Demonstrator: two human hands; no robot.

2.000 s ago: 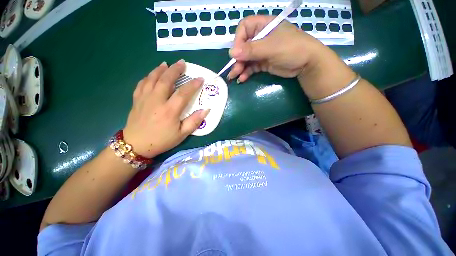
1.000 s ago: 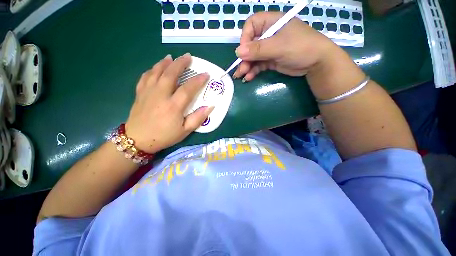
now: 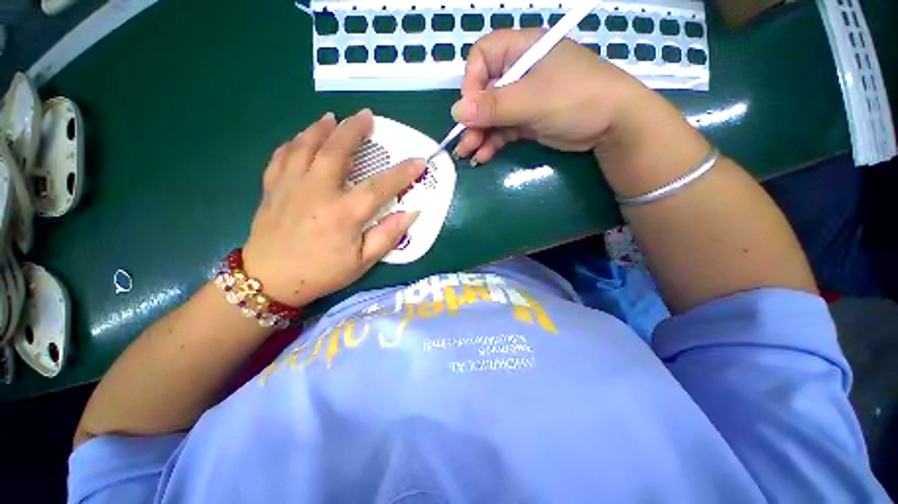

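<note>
The off-white plastic housing [image 3: 433, 212] lies face up on the green bench, its slotted grille and red-purple rimmed openings partly showing. My left hand [image 3: 330, 202] lies over its left part, with a fingertip on the face beside the openings. My right hand [image 3: 542, 94] holds the pale tweezers [image 3: 527, 64] like a pen, their tips at the housing's face close to my left index fingertip. Whether a small piece is at the tips cannot be told. The white windowed adhesive sheet [image 3: 394, 77] lies flat beyond the housing.
Stacked housings [image 3: 44, 320] overlap at the left edge. A small clear ring part [image 3: 123, 282] lies on the bench [image 3: 197, 118] near my left wrist. Spare windowed strips [image 3: 866, 98] lie at the far right, and part of a brown carton [image 3: 745, 10] shows at the top right.
My left index finger has moved further across the housing's face, towards the tweezer tips and the openings. The tweezers remain in my right hand. The whole view has shifted slightly.
</note>
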